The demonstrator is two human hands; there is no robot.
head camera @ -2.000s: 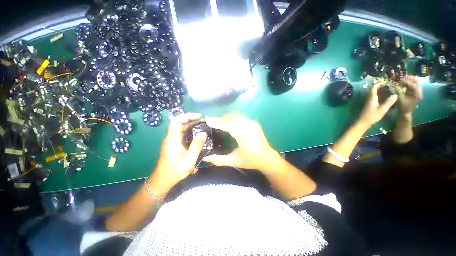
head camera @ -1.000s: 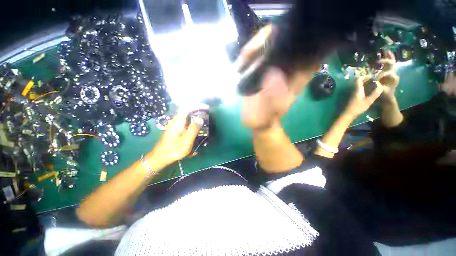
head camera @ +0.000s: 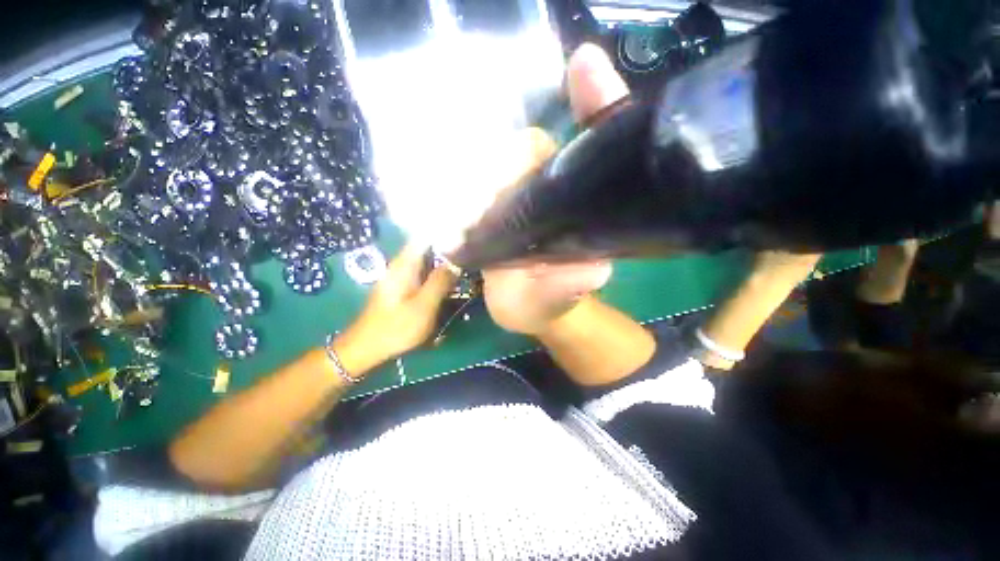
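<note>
My left hand [head camera: 400, 304] is closed around a small unit, mostly hidden by the fingers, in front of the white machine; a thin wire hangs below it. My right hand [head camera: 545, 287] is wrapped around a big black electric screwdriver [head camera: 647, 175], which reaches in from the right close to the camera. Its narrow tip points at the unit in my left fingertips. Whether it touches is too blurred to tell.
The glaring white screw feeder [head camera: 439, 121] stands behind my hands. A heap of LED ring boards [head camera: 236, 340] lies left of it, and tangled camera modules [head camera: 99, 274] lie at far left. Another person's forearms [head camera: 757, 304] show at right, partly behind the screwdriver.
My right hand left the unit, reached up to the right, and is now back near my left hand with the screwdriver pulled down. My left hand kept the unit.
</note>
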